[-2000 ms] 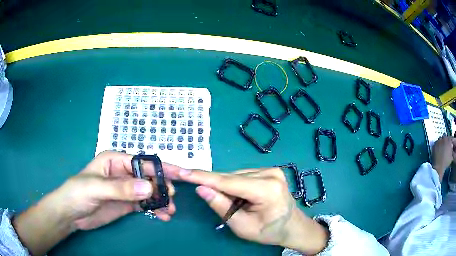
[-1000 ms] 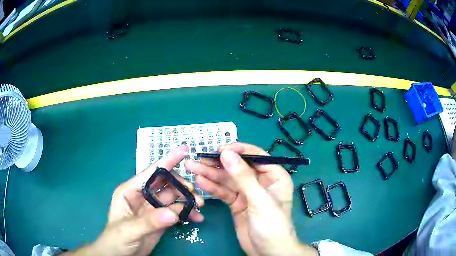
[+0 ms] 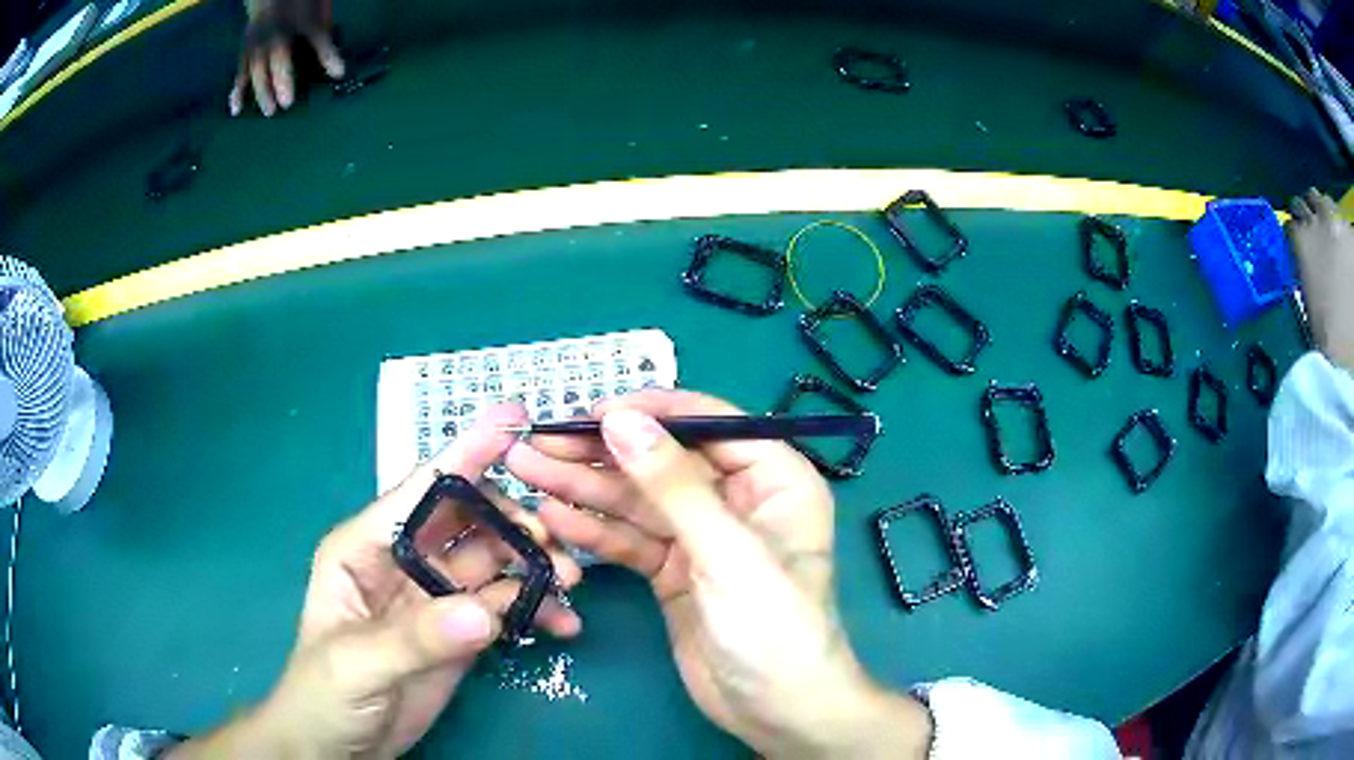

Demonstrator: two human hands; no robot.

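Note:
My left hand [image 3: 394, 609] holds a black rectangular frame [image 3: 413, 552] tilted, with its thumb on the lower edge and the fingers behind it. My right hand [image 3: 728, 564] holds dark tweezers [image 3: 713, 428] level between thumb and fingers. Their fine tip points left and is at my left index fingertip. Whether the tip grips a small part is too small to tell. The white parts tray [image 3: 398, 408], with rows of small dark parts, lies behind both hands and is partly hidden by them. A small pile of tiny white parts [image 3: 556, 679] lies below the held frame.
Many loose black frames [image 3: 1019, 428] lie at the right, with a thin yellow-green loop [image 3: 836, 267] among them. A blue bin [image 3: 1244, 260] and a neighbour's arm are far right. A white fan [image 3: 45, 386] stands left. Beyond the yellow-edged strip [image 3: 624, 201], another person's hand [image 3: 282, 57] reaches near frames.
The tweezers have gone from a lowered, slanted hold to level at my left fingertip. The held frame is tilted differently. Another person's hand has appeared at the top left. The camera view has shifted.

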